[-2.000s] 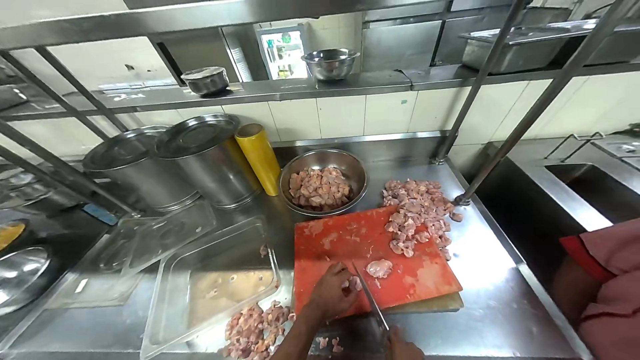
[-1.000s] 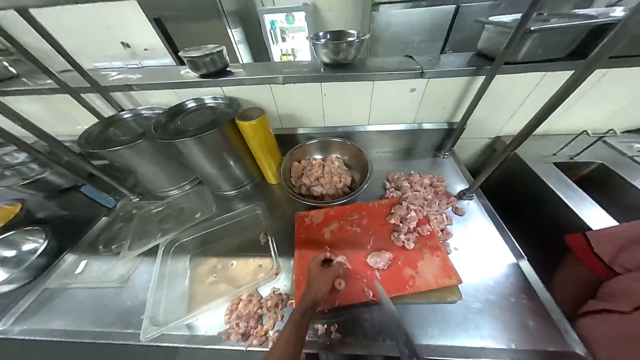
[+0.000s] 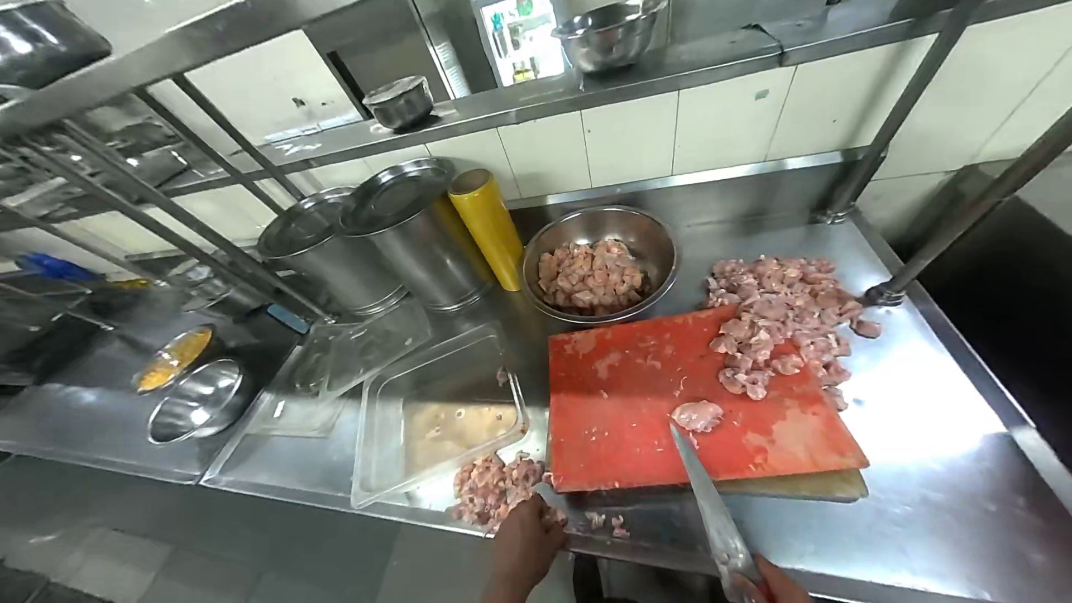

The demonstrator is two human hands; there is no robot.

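Note:
My right hand [image 3: 775,582] grips a kitchen knife [image 3: 712,507] at the bottom of the view, its tip beside a piece of raw meat [image 3: 697,416] on the red cutting board [image 3: 636,402]. At the small pile of meat pieces [image 3: 494,486], left of the board's near corner, is my left hand [image 3: 529,540]; its fingers are partly hidden, so whether they hold a piece cannot be told. A larger heap of cut meat [image 3: 783,310] covers the board's far right corner and the steel beside it. Behind the board, a steel bowl [image 3: 599,219] holds more pieces.
A clear plastic tray [image 3: 368,435] with some liquid stands left of the board. Two lidded steel pots [image 3: 410,243] and a yellow roll [image 3: 490,226] stand behind it. Steel posts [image 3: 900,117] rise at the right. Further left are bowls [image 3: 201,402].
My left hand has moved from the board to the small meat pile at the left. The knife remains in my right hand. The view has swung left.

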